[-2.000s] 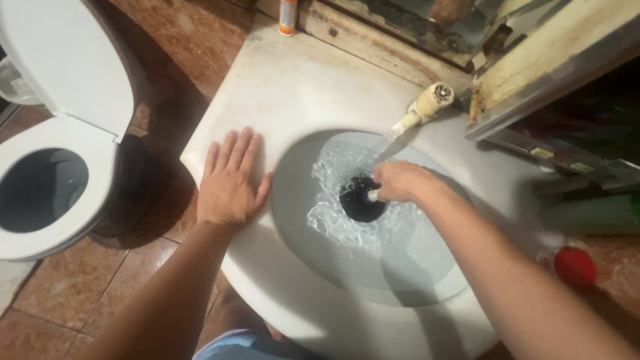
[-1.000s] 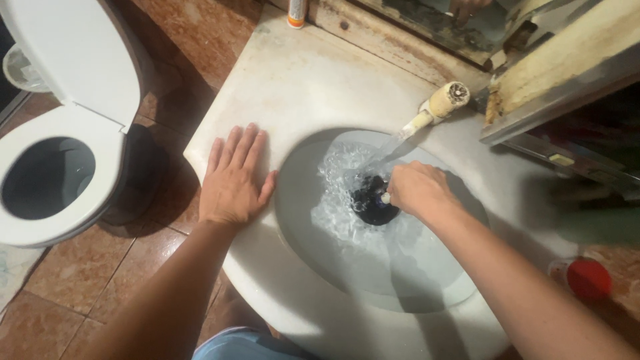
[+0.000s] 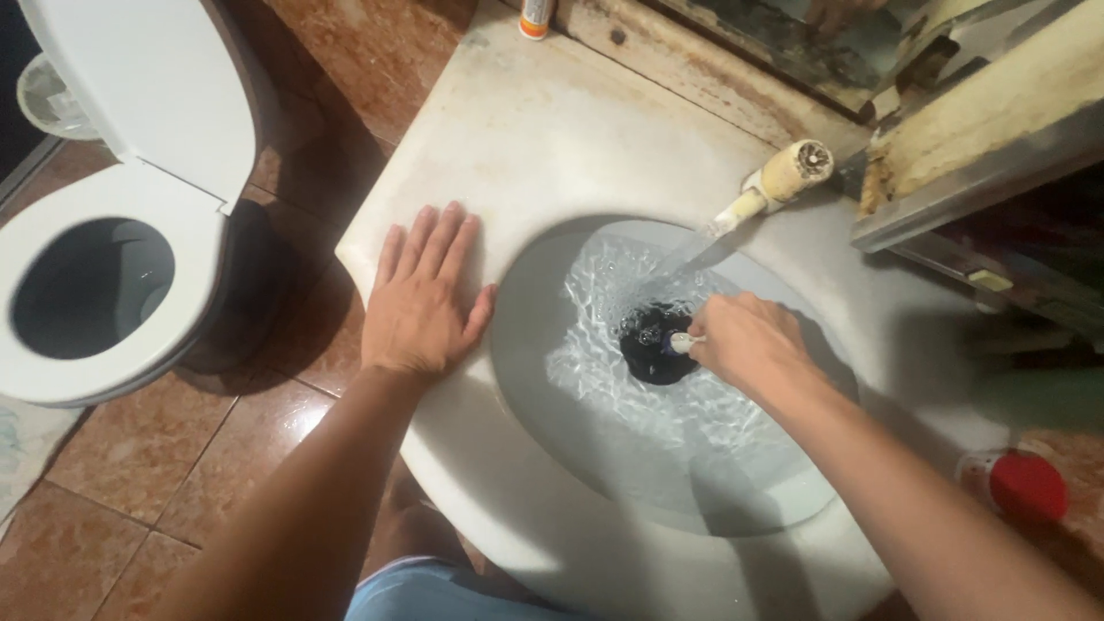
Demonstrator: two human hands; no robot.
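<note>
My right hand [image 3: 749, 341] grips the pale handle of a plunger with a black rubber cup [image 3: 655, 345]; the cup sits underwater over the bottom of the sink basin [image 3: 552, 435]. Water runs from a yellowed faucet [image 3: 780, 179] into the basin, which holds rippling water. Flat on the pale countertop [image 3: 517, 129], left of the basin, rests my left hand [image 3: 423, 302], palm down with fingers somewhat apart and nothing in it. The drain itself is hidden under the cup.
A toilet with a raised lid [image 3: 155, 82] and white seat [image 3: 194, 285] stands at the left, a small bin [image 3: 56, 95] behind it. An orange-and-white tube [image 3: 536, 19] is at the counter's back. A worn cabinet edge [image 3: 983, 129] juts in at right, above a red-lidded container [image 3: 1026, 487].
The plunger stays in my right hand, over the basin's bottom. My left hand remains on the countertop, and water keeps running from the faucet.
</note>
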